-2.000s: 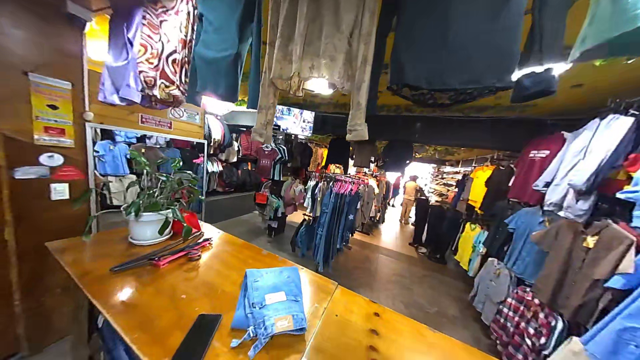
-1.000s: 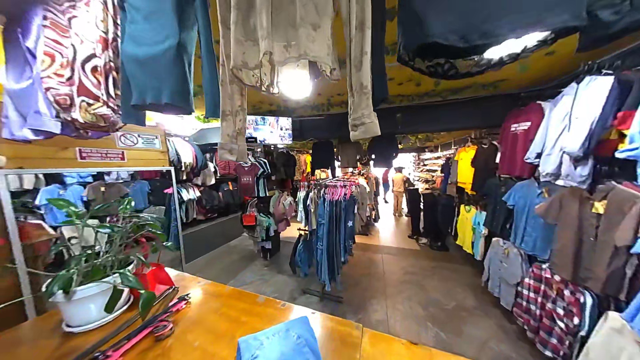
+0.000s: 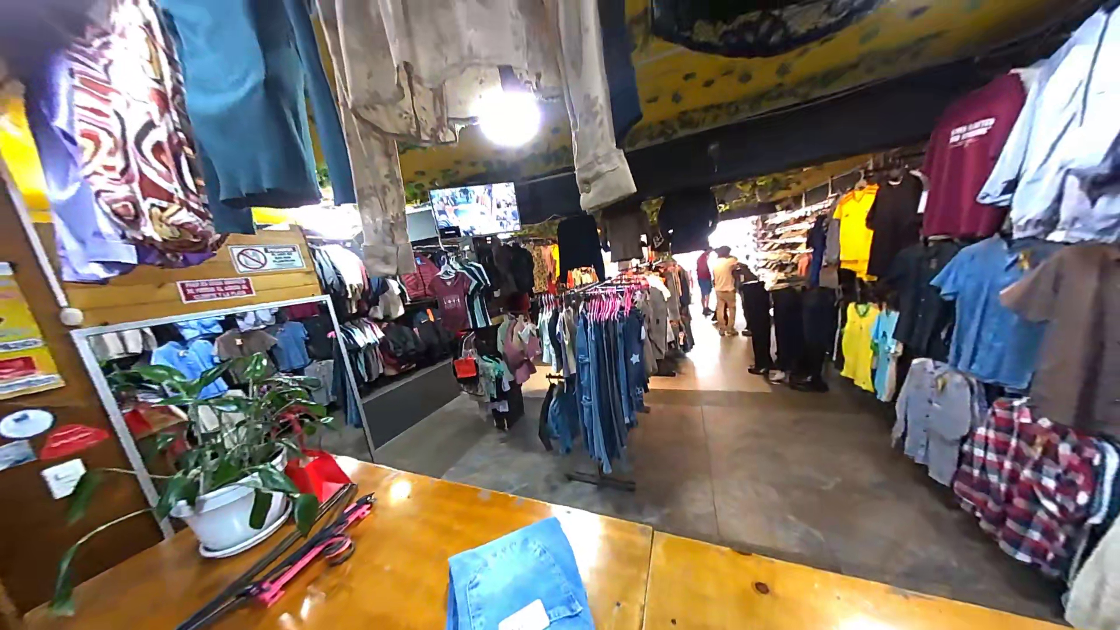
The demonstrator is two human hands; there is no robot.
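Observation:
Neither my left hand nor my right hand shows in the head view. Folded light-blue denim jeans [image 3: 521, 573] lie on the glossy wooden counter [image 3: 398, 551], cut off by the bottom edge, with a whitish label on them. To their left, a bundle of black and pink clothes hangers [image 3: 293, 564] rests on the wood. Beside it a potted plant [image 3: 232, 437] stands in a white pot [image 3: 232, 516] on a saucer, with a red object [image 3: 317, 475] just behind.
Beyond the counter is a rack of jeans [image 3: 608, 367]. Shirts hang on the right, including a plaid shirt [image 3: 1028, 481]. A mirror [image 3: 354, 385] stands at left. Garments such as a beige jacket [image 3: 490, 52] hang overhead. A person [image 3: 725, 289] stands far back near the bright entrance.
The view has tilted up and come closer to the shop floor. The black flat object beside the jeans two seconds ago is out of view, and less of the jeans shows.

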